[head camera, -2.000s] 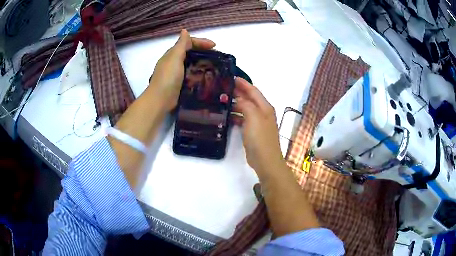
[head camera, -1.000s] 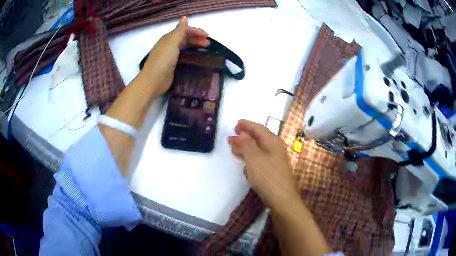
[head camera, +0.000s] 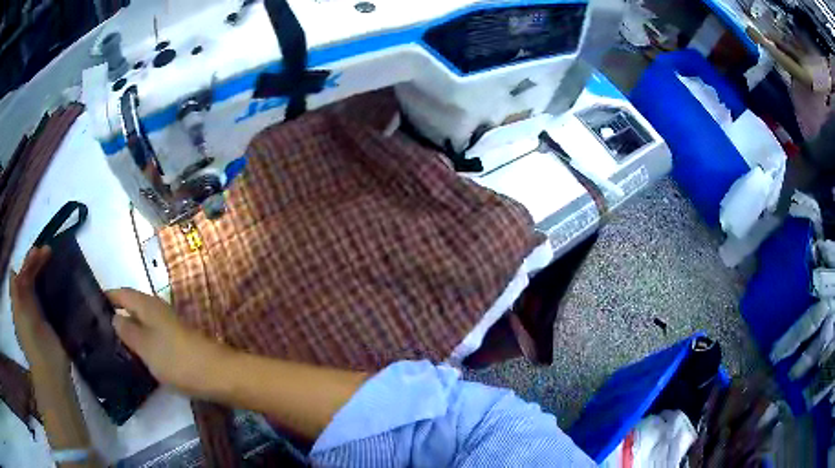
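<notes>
A black smartphone (head camera: 87, 334), its screen dark, lies tilted at the far left with a black loop strap at its top. My left hand (head camera: 32, 297) is around its left edge, partly cut off by the picture's rim. My right hand (head camera: 151, 334) is at its right edge with curled fingers; whether it grips the phone cannot be told. The checked garment panel (head camera: 357, 247) lies flat to the right of my right hand, its left part under the lit presser foot and needle area (head camera: 194, 206). A white layer shows along its right edge.
The white sewing machine head (head camera: 366, 69) stands behind the panel, a black strap around it. Checked strips (head camera: 32, 174) lie at the far left. Blue bins (head camera: 691, 119) with white cloth stand on the right on the speckled floor (head camera: 641, 274).
The view has swung right, so the phone and hands now sit at the left rim. My right hand, apart from the phone a second ago, is now at its edge.
</notes>
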